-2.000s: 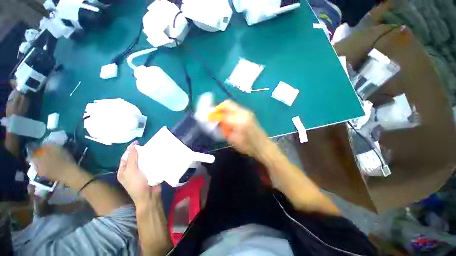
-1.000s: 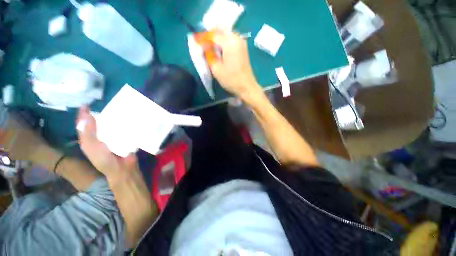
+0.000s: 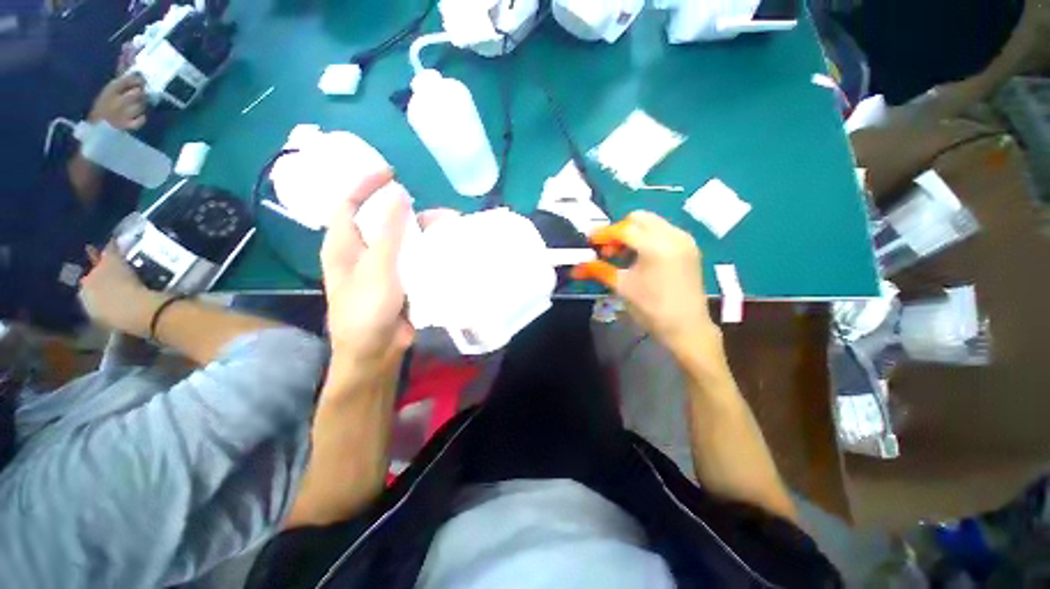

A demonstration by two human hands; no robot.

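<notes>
A white plastic camera unit (image 3: 478, 276) is held above the table's front edge. My left hand (image 3: 368, 265) grips its left end. My right hand (image 3: 645, 276), with orange finger cots, has its fingertips closed on the thin white antenna (image 3: 570, 257) at the unit's right side. The white wiping cloth (image 3: 572, 198) lies on the green table behind the unit. A dark rounded part shows just behind the antenna, partly hidden.
On the green table (image 3: 794, 247) are a solvent bottle (image 3: 453, 132), another white unit (image 3: 326, 173), a swab bag (image 3: 639, 146), a white pad (image 3: 717, 207) and units at the back. A person's hand (image 3: 115, 293) is at left. A cardboard box (image 3: 794, 460) holds units at right.
The unit has turned and moved right. My right hand has let go of the cloth and now holds the antenna. The view has shifted, showing more of the table's far side.
</notes>
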